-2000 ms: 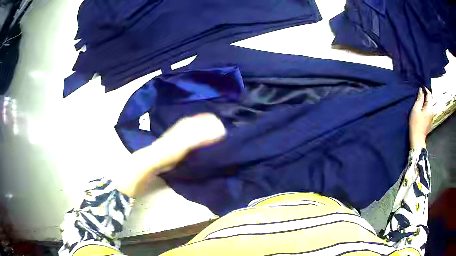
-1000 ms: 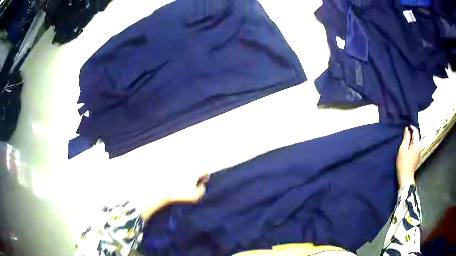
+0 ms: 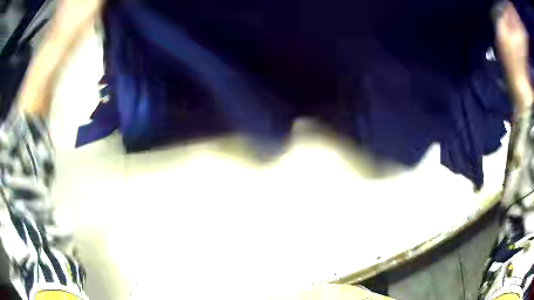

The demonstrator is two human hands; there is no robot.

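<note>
A large navy garment piece [image 3: 234,88] hangs spread between my hands across the upper view, dark and blurred by motion, its wavy lower edge above the white table [image 3: 205,222]. My left hand [image 3: 79,10] is at the top left, blurred and partly cut off by the frame edge, at the piece's upper left corner. My right hand [image 3: 510,32] is at the top right, its blurred fingers at the piece's right side. The piece hides most of the navy stack, whose layered left edge and short strip [image 3: 96,130] show.
A loose navy garment heap [image 3: 477,126] lies at the right of the table, partly covered. The table's worn edge [image 3: 410,255] curves up to the right, with grey floor [image 3: 451,272] beyond. Dark fabric shows at the far left.
The navy piece was lying folded along the near side of the table. Both hands have lifted it, spread out, up and away from my body, over the stack area.
</note>
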